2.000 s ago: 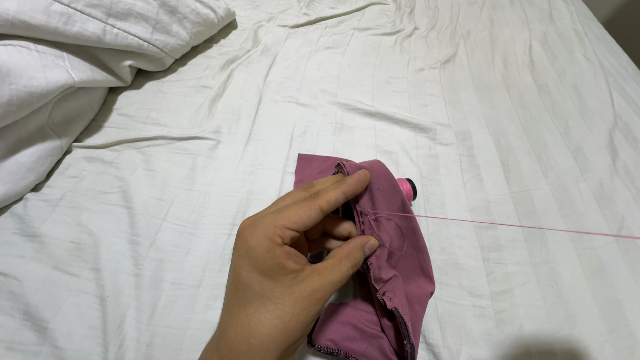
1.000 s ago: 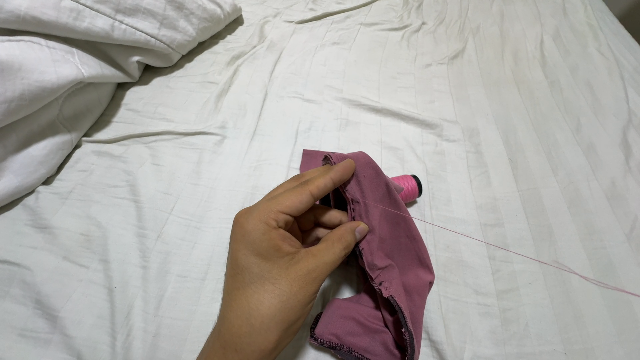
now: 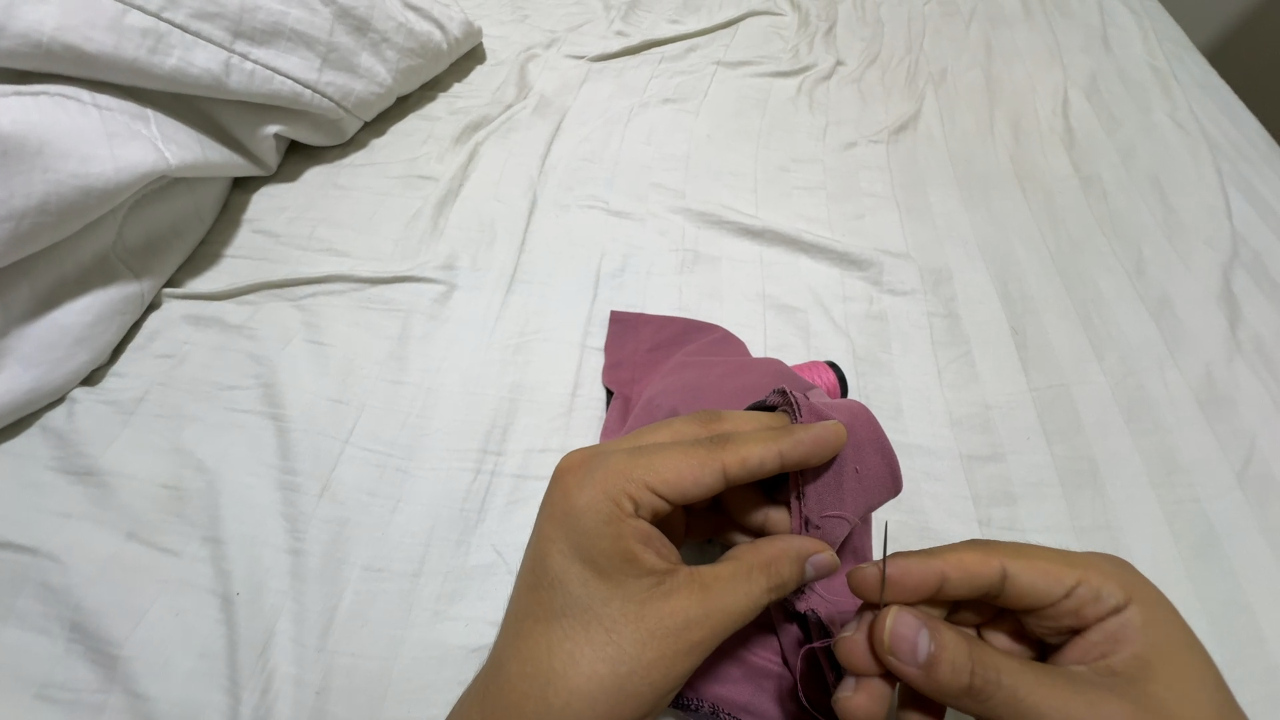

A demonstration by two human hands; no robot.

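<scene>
Mauve fabric (image 3: 690, 365) with dark overlocked edges lies bunched on the bed, and my left hand (image 3: 680, 540) pinches its raw seam between thumb and fingers. Close by on the right, my right hand (image 3: 1010, 620) grips a sewing needle (image 3: 884, 560) between thumb and fingertips, its tip pointing up. A loop of thin thread (image 3: 803, 665) hangs by the seam below my left thumb. Behind the fabric, a spool of pink thread (image 3: 820, 378) with a black end lies on its side, partly covered by the cloth.
A white striped bed sheet (image 3: 500, 400) with wrinkles lies under everything. At the upper left rests a folded white quilt (image 3: 180, 90). The bed's far edge runs along the upper right corner.
My right hand, not seen in the earlier frames, has come into view with the needle. The thread that stretched taut to the right is no longer stretched out. The held fabric has shifted and folded over.
</scene>
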